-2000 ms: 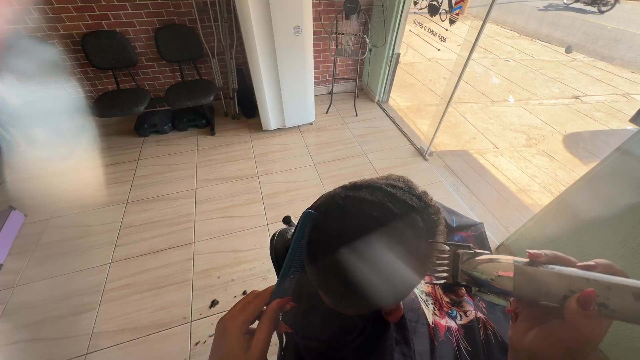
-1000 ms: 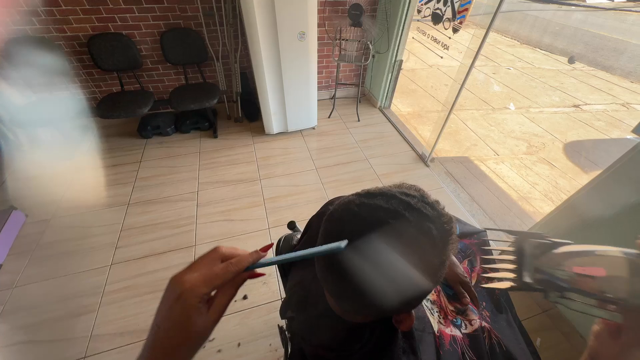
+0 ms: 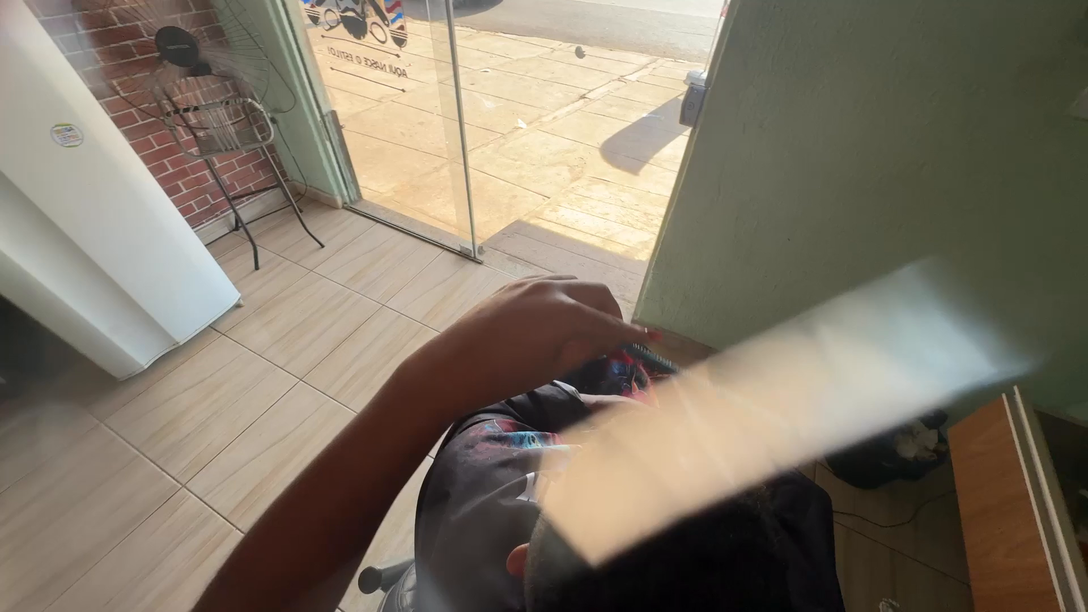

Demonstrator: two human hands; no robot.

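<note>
My left hand [image 3: 552, 327] reaches in from the lower left, over the seated person's caped shoulder, its fingers on a dark comb [image 3: 653, 357]. Below it a black barber cape [image 3: 484, 484] with a colourful print covers the person. The person's head, with short dark hair [image 3: 654, 561], is at the bottom centre, an ear showing on its left side. A bright blurred band of glare crosses the view from the head to the upper right and hides part of the scene. My right hand and the hair clipper are not visible.
A white cabinet-like unit [image 3: 93, 195] and a metal stool [image 3: 221, 144] with a fan stand at the left. Behind is a glass door [image 3: 391, 127]. A green wall [image 3: 850, 170] rises at the right, with a wooden furniture panel [image 3: 1003, 501] and a black bag [image 3: 884, 455] below.
The view has swung to the right. My left hand, earlier left of the head with the comb, now reaches past the person's shoulder. My right hand with the clipper has left the view.
</note>
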